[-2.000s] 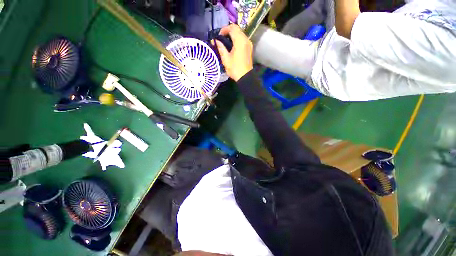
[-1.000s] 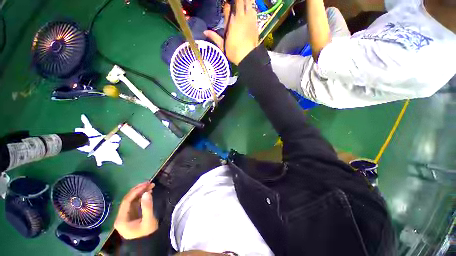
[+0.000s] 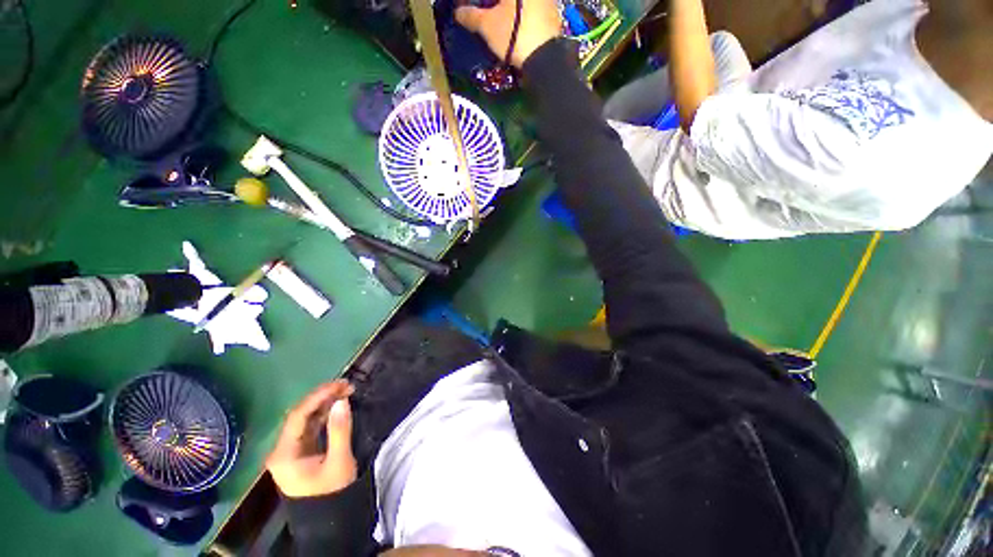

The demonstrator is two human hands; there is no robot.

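Note:
My right hand (image 3: 523, 31) is at the top edge, partly cut off, over a dark object (image 3: 479, 60) whose shape is unclear; I cannot tell if it grips it. My left hand (image 3: 314, 444) is by the bench's front edge, fingers curled loosely apart, with nothing visible in it. A white round fan grille (image 3: 441, 159) lies near the bench edge below my right hand, with a blurred tan strip hanging across the view in front of it.
Black fans stand at the upper left (image 3: 142, 93) and lower left (image 3: 172, 433) on the green bench (image 3: 338, 250). A mallet (image 3: 303, 194), white gloves (image 3: 234, 321) and a dark tool (image 3: 98, 309) lie between. A person in pale clothing (image 3: 806, 152) sits at right.
My left hand has come into view at the lower left since the oldest frame. My right hand has moved up from beside the white grille to the top edge.

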